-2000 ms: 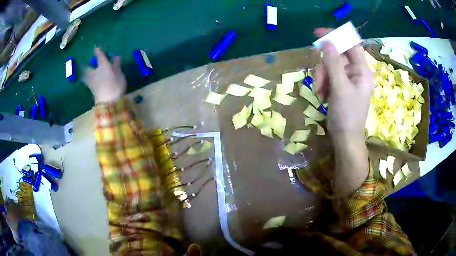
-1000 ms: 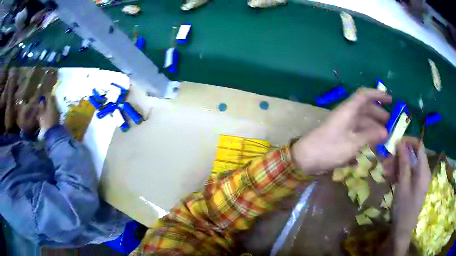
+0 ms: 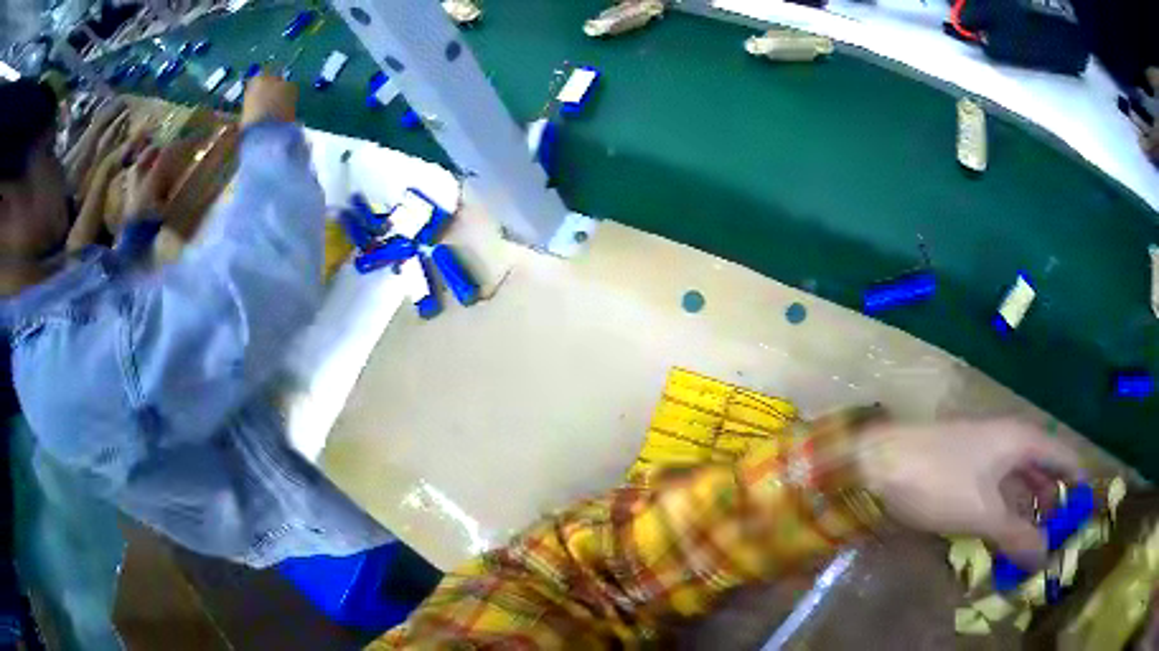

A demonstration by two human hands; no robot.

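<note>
My left hand (image 3: 972, 481) is at the lower right, in a yellow plaid sleeve, blurred. Its fingers are curled around a blue battery cell (image 3: 1068, 515) above the scattered pale-yellow pieces (image 3: 972, 560). Another blue part (image 3: 1008, 572) shows just under the fingers. My right hand is not visible. The row of amber protection boards (image 3: 693, 420) with thin wires lies on the brown board behind my left sleeve. A white strip (image 3: 813, 598) lies partly hidden by that sleeve.
A green conveyor belt (image 3: 763, 153) curves across the top with blue cells (image 3: 900, 293) and beige bundles (image 3: 972, 134). A grey metal bracket (image 3: 477, 115) crosses the belt. A person in a blue jacket (image 3: 165, 369) sits at left, near heaped blue cells (image 3: 451, 274).
The view has swung left. My left hand has come down from the belt edge to the yellow pieces and now holds a blue cell. My right hand has left the picture.
</note>
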